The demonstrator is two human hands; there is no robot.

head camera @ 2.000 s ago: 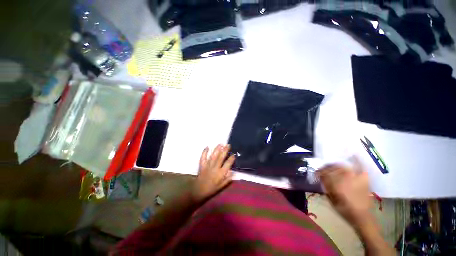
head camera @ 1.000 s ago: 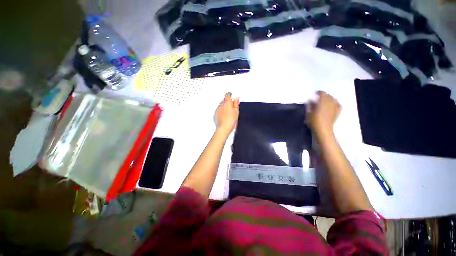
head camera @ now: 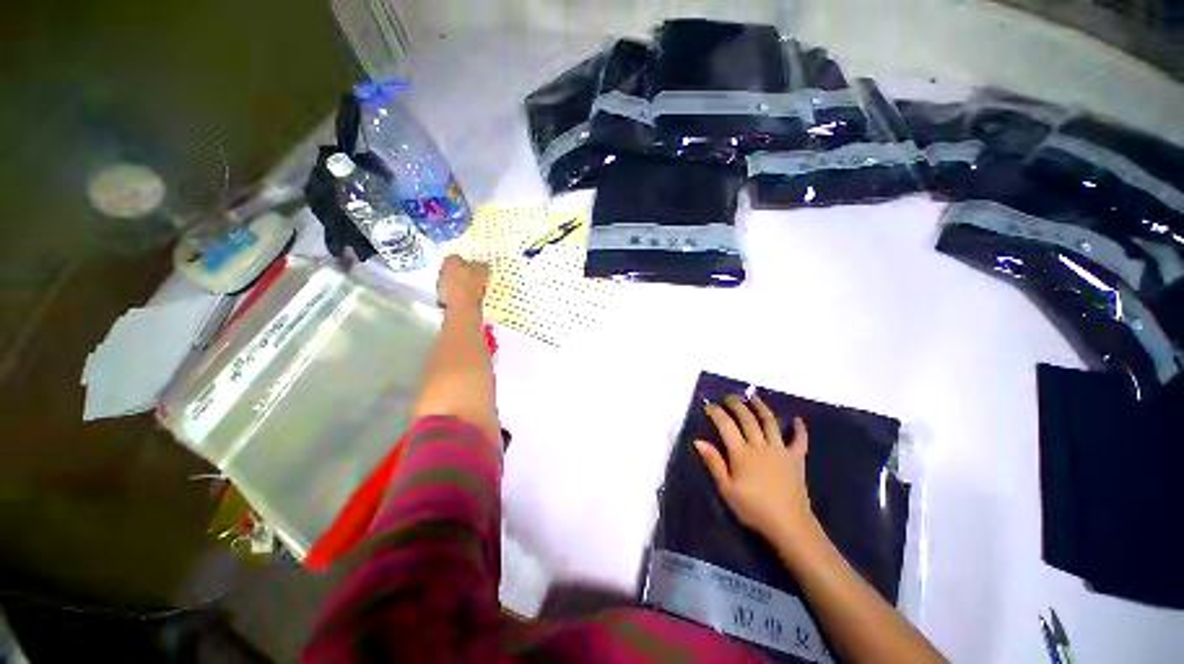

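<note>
A black garment in a clear polybag with a grey printed band (head camera: 863, 448) lies flat at the table's front edge. My right hand (head camera: 760, 474) lies on it with fingers spread, palm down, holding nothing. My left hand (head camera: 464, 282) is at the left edge of the yellow dotted sheets (head camera: 526, 296), fingers bent; whether it grips a sheet cannot be told. A small dark tool (head camera: 552, 237) lies on the sheets. Clear empty bags with red edges (head camera: 331, 389) lie left of my left arm.
Two water bottles (head camera: 416, 169) stand behind my left hand. Packed garments (head camera: 721, 78) are heaped along the far side, with one packet (head camera: 665, 221) in front. Unbagged black cloth (head camera: 1117, 486) lies at right, with thread snips (head camera: 1056, 636) near the lower right edge.
My left hand has left the packet and reached left to the yellow sheets. My right hand has moved from its right edge onto its top. The view has swung left; the phone no longer shows.
</note>
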